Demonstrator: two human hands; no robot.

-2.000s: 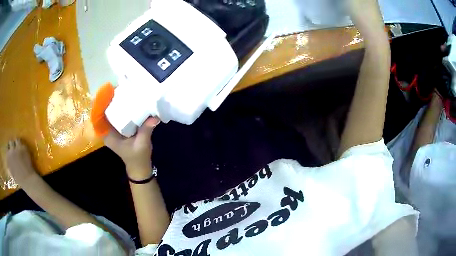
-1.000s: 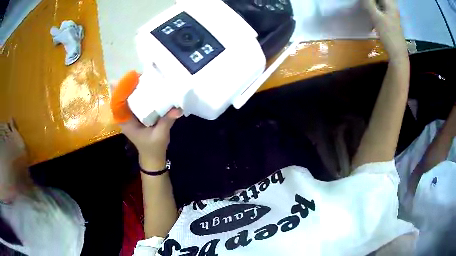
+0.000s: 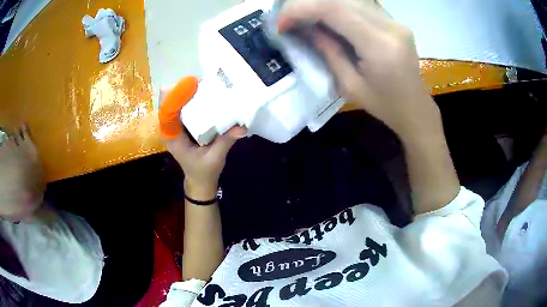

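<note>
A white security camera (image 3: 240, 96) is held up over the bench edge, its black face with lens and small square lights turned up. My left hand (image 3: 201, 156), with an orange finger cot (image 3: 179, 105) on one finger, grips the square bracket end (image 3: 201, 123). My right hand (image 3: 366, 66) is over the right part of the camera, holding a blurred grey-white cleaning cloth (image 3: 306, 57) against the black face. The cloth and hand cover part of the face and the dark ball end.
A crumpled white rag (image 3: 108, 36) lies on the glossy orange bench (image 3: 72, 90). A grey mat (image 3: 171, 42) is behind the camera and a white sheet (image 3: 468, 30) lies at upper right. A person's hand (image 3: 21, 174) is at the left; another person's sleeve (image 3: 522, 240) is at the right.
My right hand has come from the white sheet at upper right onto the camera with the cloth. The camera, my left hand and the bench appear further right in the view.
</note>
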